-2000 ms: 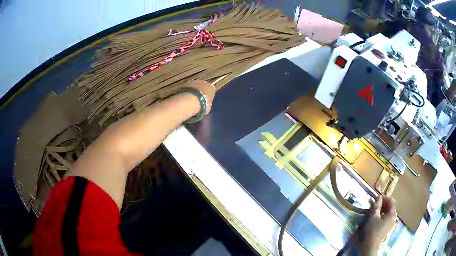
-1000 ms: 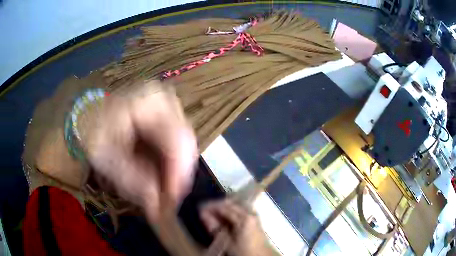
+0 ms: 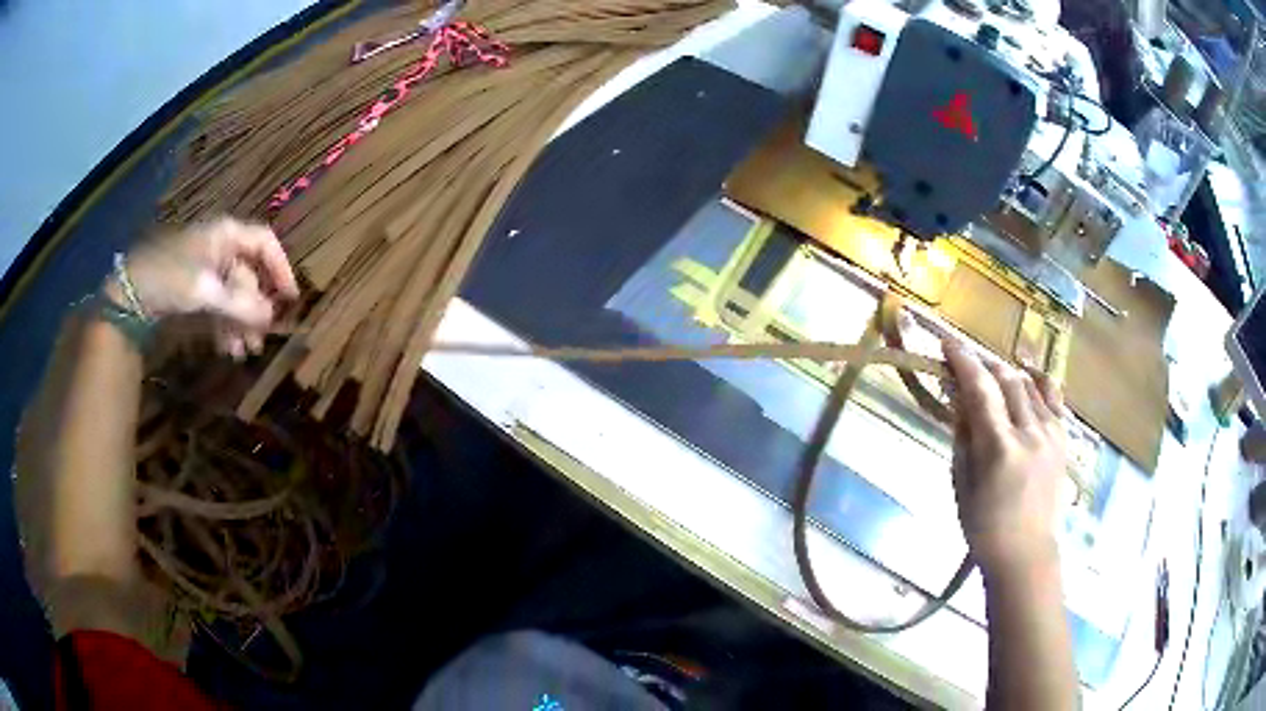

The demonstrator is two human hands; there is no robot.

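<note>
My right hand (image 3: 1007,452) is at the clamp frame (image 3: 993,299), its fingers closed on a narrow brown strap handle (image 3: 667,353). This strap runs left across the template plate (image 3: 653,299) and the table edge toward my left hand (image 3: 229,285). My left hand is blurred at the left of the strap bundle (image 3: 403,167), fingers curled; whether it holds the strap's far end cannot be told. Another strap loop (image 3: 805,507) hangs from the clamp over the table and passes by my right wrist. A brown bag panel (image 3: 1132,361) lies under the clamp.
The sewing machine head (image 3: 951,125) stands over the lit needle area. A red-pink cord (image 3: 375,111) lies on the bundle. Tangled brown straps (image 3: 236,486) lie below my left hand. The white table edge (image 3: 597,479) runs diagonally in front of me. A screen edge (image 3: 1254,340) is at far right.
My hands were together at the lower left with a strap. My right hand has moved right to the clamp with a strap, now stretched across the table. My left hand has moved back left.
</note>
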